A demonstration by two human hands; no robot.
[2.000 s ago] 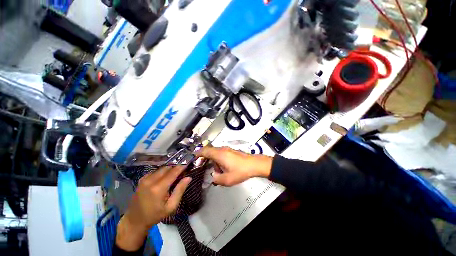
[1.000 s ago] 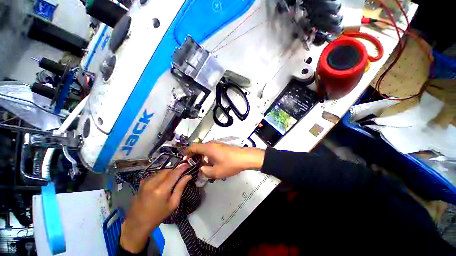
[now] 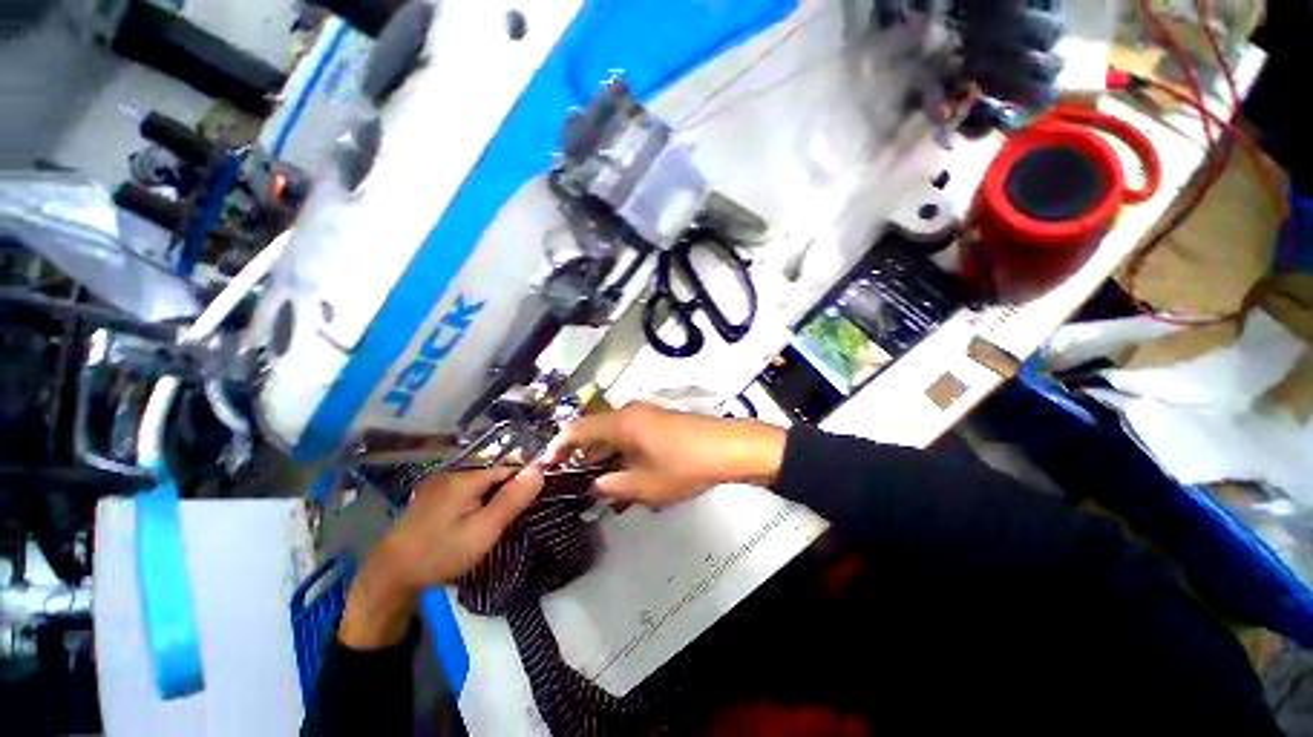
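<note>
A white sewing machine (image 3: 475,216) with a blue stripe and "JACK" lettering stands in front of me. Dark striped knit fabric (image 3: 530,569) lies bunched at the needle area, and a narrow strip hangs toward the bottom edge. My left hand (image 3: 454,526) lies on the fabric with its fingertips on the fabric edge. My right hand (image 3: 655,458) pinches the fabric edge beside the presser foot area (image 3: 540,403). The fingertips of both hands nearly meet. The needles are too blurred to make out.
Black-handled scissors (image 3: 698,295) lie by the machine. A phone (image 3: 864,338) with a lit screen and a red cylinder with a handle (image 3: 1048,202) stand to the right. A blue crate (image 3: 1195,511) with paper is at far right. A light-blue loop (image 3: 170,590) hangs at left.
My left hand has flattened and its fingers have shifted along the fabric edge. My right hand stays close to the needle area. The camera view has shifted slightly.
</note>
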